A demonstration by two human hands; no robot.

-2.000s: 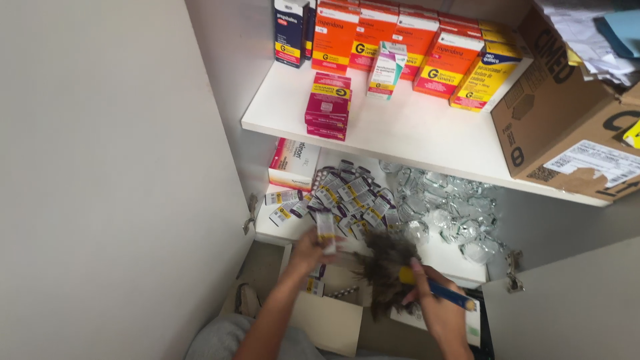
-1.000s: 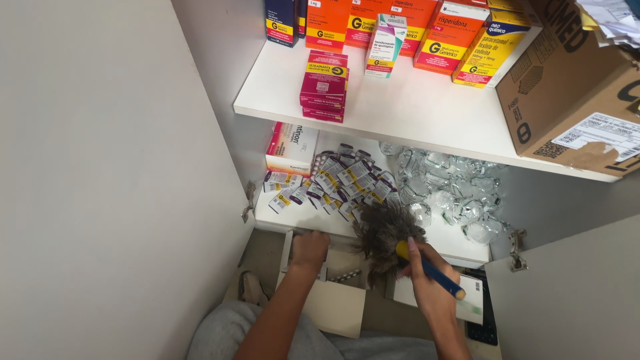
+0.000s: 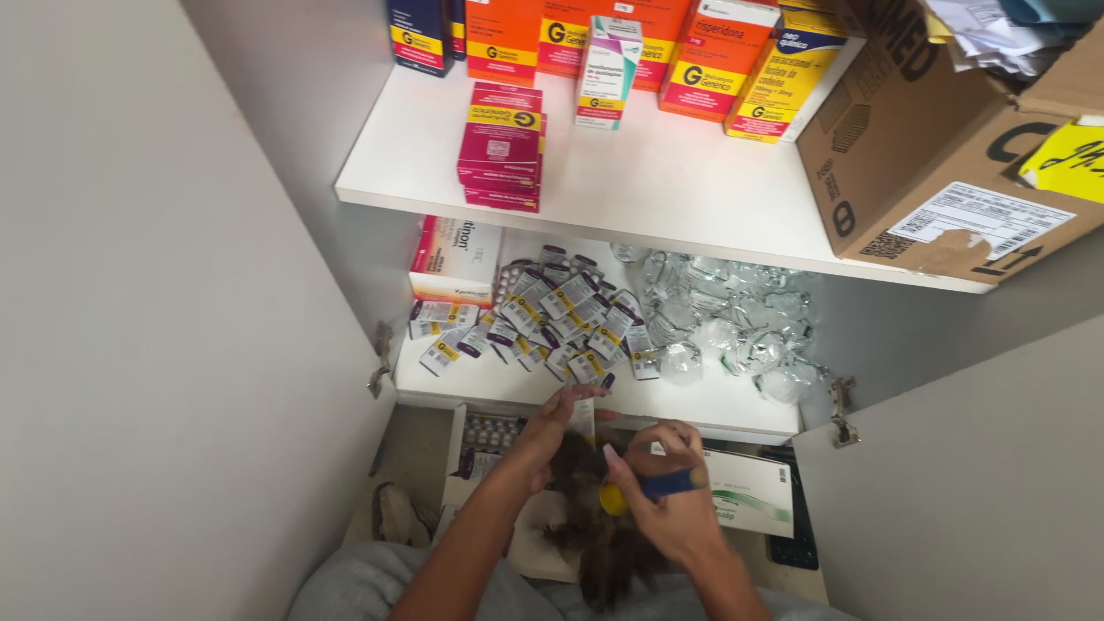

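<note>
My left hand (image 3: 552, 431) holds a small white medicine carton (image 3: 583, 420) just below the front edge of the lower shelf. In my right hand (image 3: 668, 492) is a duster's blue and yellow handle (image 3: 655, 488); its brown feathers (image 3: 595, 517) hang blurred between both hands. Behind them, many small purple-ended medicine cartons (image 3: 569, 310) lie in a loose pile on the lower shelf, with clear plastic items (image 3: 733, 319) heaped to their right. Under my left forearm, an open white box (image 3: 455, 448) contains blister packs (image 3: 492, 429).
A white and red box (image 3: 457, 259) stands at the lower shelf's left. Above, the upper shelf (image 3: 638, 198) bears medicine boxes and a large cardboard box (image 3: 940, 164). Cabinet doors flank both sides, with metal hinges (image 3: 379, 360). A white and green box (image 3: 750, 492) lies below right.
My left hand has come up from the open box and now holds a small carton. The duster has moved down, away from the shelf edge, its feathers now hanging between my hands.
</note>
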